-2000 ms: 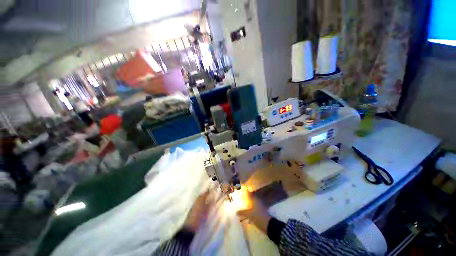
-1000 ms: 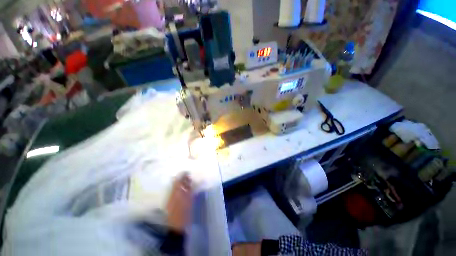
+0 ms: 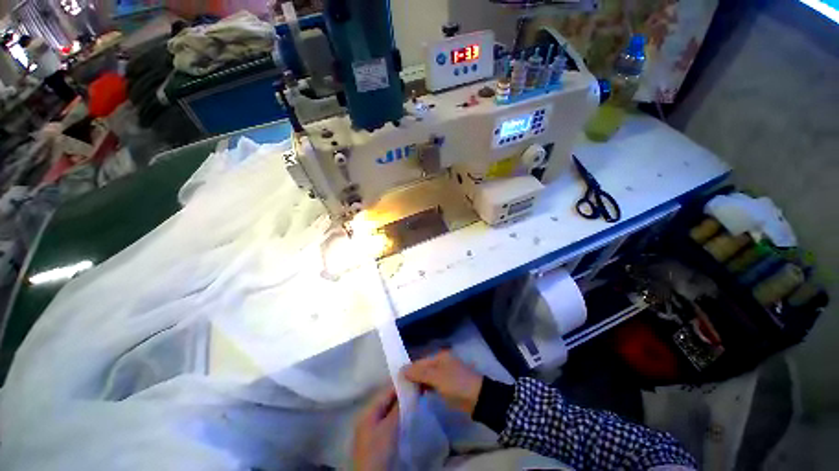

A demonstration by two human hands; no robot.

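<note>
White sheer fabric (image 3: 175,276) spreads over the table left of the needle and down over its front edge. A narrow white strip (image 3: 391,336) runs from the lit presser foot area (image 3: 354,237) of the cream sewing machine (image 3: 405,170) down to my hands. My right hand (image 3: 446,379) pinches the strip between thumb and fingers, below the table's front edge. My left hand (image 3: 377,428) is at the strip's left side, close to the right hand; its fingertips are partly hidden by the strip and fabric.
Black scissors (image 3: 596,195) lie on the table right of the machine. A white tape roll (image 3: 559,304) hangs below the front edge. A bottle (image 3: 616,92) stands behind. A dark tray with spools (image 3: 782,285) is at the right. The green side table (image 3: 92,221) is left.
Both hands have moved from beside the needle to below the table's front edge. They have come together at the white strip. The view has tilted downward.
</note>
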